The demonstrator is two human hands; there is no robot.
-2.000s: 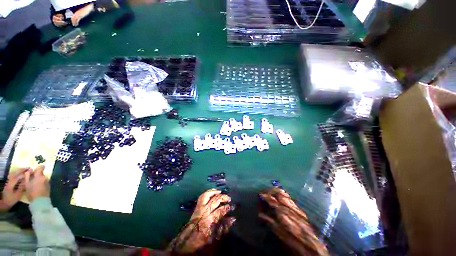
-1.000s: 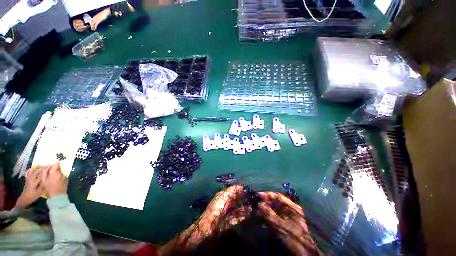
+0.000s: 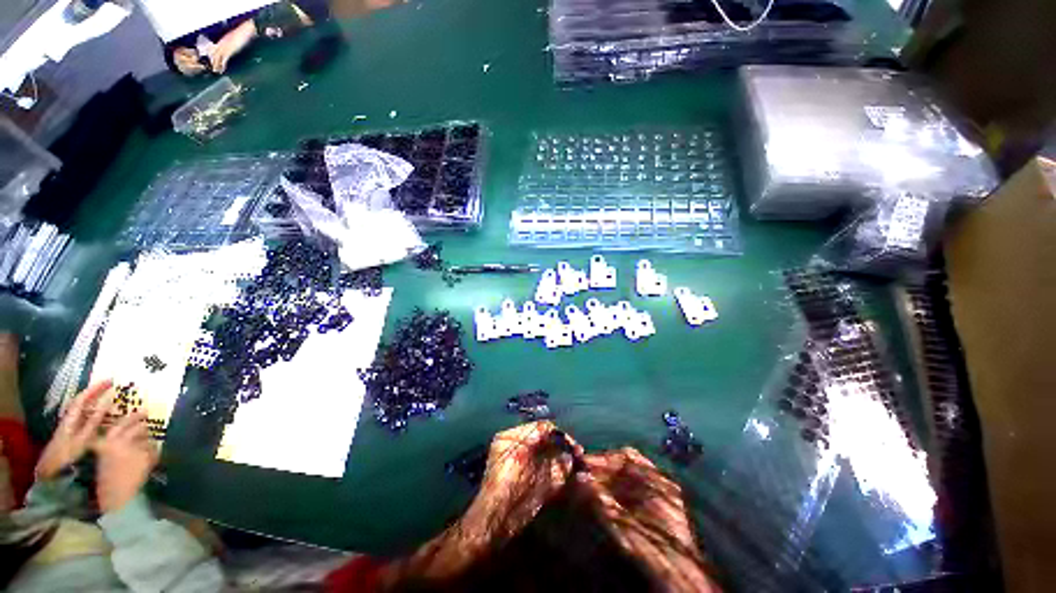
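My left hand (image 3: 521, 473) and my right hand (image 3: 637, 500) meet at the fingertips near the bench's front edge. A small black part (image 3: 561, 441) shows at my left fingertips. My right fingertips touch the same spot, but their hold is hidden. Small groups of black parts lie left of my hands (image 3: 468, 465), behind them (image 3: 530, 403) and to the right (image 3: 680, 439). A larger black heap (image 3: 419, 368) lies farther left. White tabbed plates (image 3: 558, 324) lie in a cluster beyond my hands.
A white sheet (image 3: 303, 394) and another worker's hands (image 3: 102, 440) are at left. A thin dark tool (image 3: 495, 270) lies behind the plates. Behind are a clear blister tray (image 3: 625, 185) and a black-pocket tray (image 3: 446, 174) with a plastic bag (image 3: 368, 214). Glaring strips (image 3: 851, 400) and a carton (image 3: 1019, 382) are at right.
My hands were apart at first, then came together and remain joined. The small group at right now shows more fully. The neighbouring worker's hands have spread apart over dark pieces.
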